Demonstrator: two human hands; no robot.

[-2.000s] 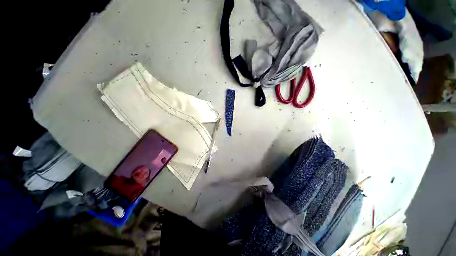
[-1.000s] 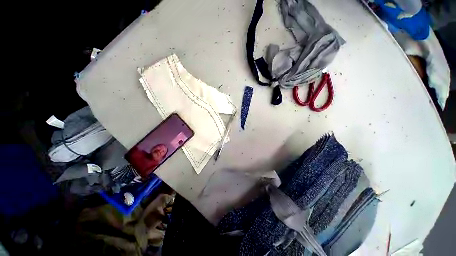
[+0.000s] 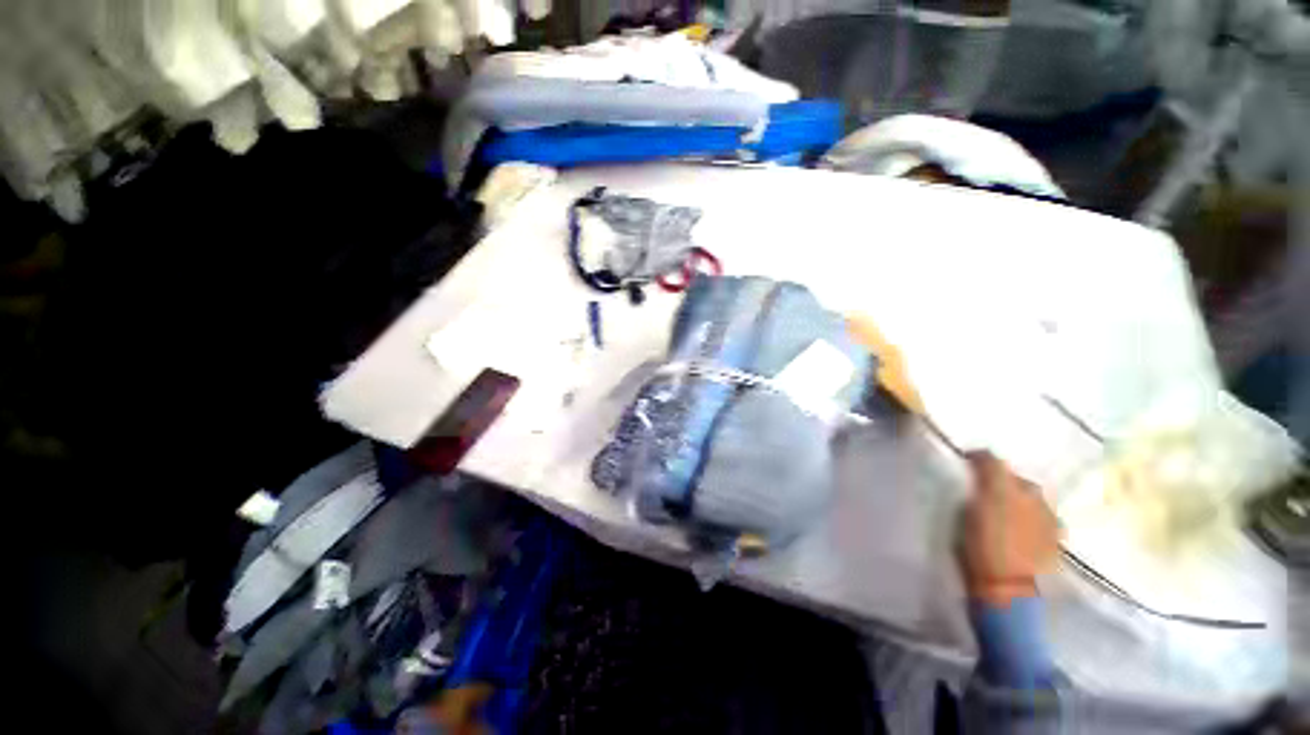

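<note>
A thick bundle of grey-blue denim pieces lies on the white table near its front edge, with a pale tie around it and a white patch on top. My right hand is blurred, at the right of the bundle and apart from it, below a blue sleeve; its fingers cannot be made out. A blurred orange shape touches the bundle's right side; I cannot tell what it is. A small orange-brown patch at the bottom edge, left of centre, may be part of my left hand, but this is unclear.
Red-handled scissors lie by a grey cloth with a black strap. A dark red phone lies at the near left edge. A blue crate and grey pieces are below. An iron may be at the far right.
The view has lifted and widened. The bundle shows a different, paler side with a white patch on top. My right hand has come into view. The cream pattern pieces are now washed out.
</note>
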